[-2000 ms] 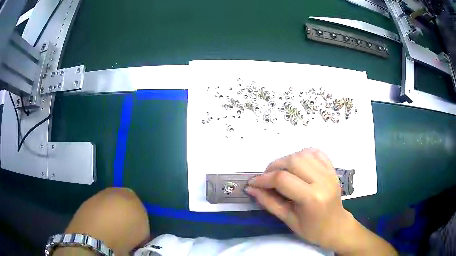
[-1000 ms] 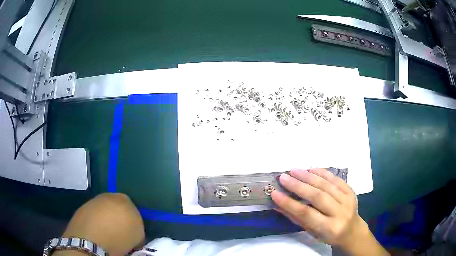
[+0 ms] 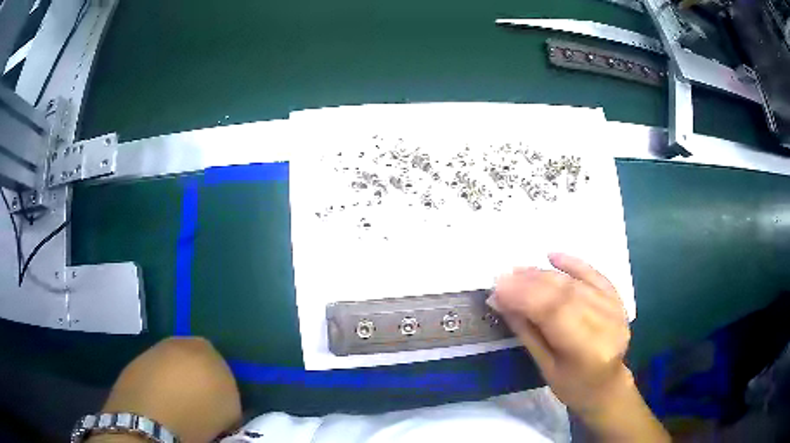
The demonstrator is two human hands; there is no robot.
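Note:
A dark grey-brown strip fixture (image 3: 387,338) lies on the lower part of a white paper sheet (image 3: 398,268). Three seats left of my right hand hold bright ring-like parts; a fourth seat shows partly at the fingertips. My right hand (image 3: 572,324) is over the strip's right part, fingers bent together and blurred; whether a part is between them is hidden. The strip's right end is hidden. Small loose metal parts (image 3: 468,186) are scattered over the sheet's upper half. My left hand (image 3: 173,385) is at the bottom left below a metal bracelet, its fingers not visible.
Another strip fixture (image 3: 602,62) is on the green belt (image 3: 346,52) at the upper right, beside a pointed silver blade (image 3: 580,33). A silver crossbar (image 3: 199,147) runs behind the sheet. Metal brackets (image 3: 82,158) stand left. Blue tape (image 3: 184,260) marks the belt.
My right hand has moved right along the strip, uncovering more bright seats, and has lifted a little from its flat pose. The far strip has shifted right, partly behind the frame.

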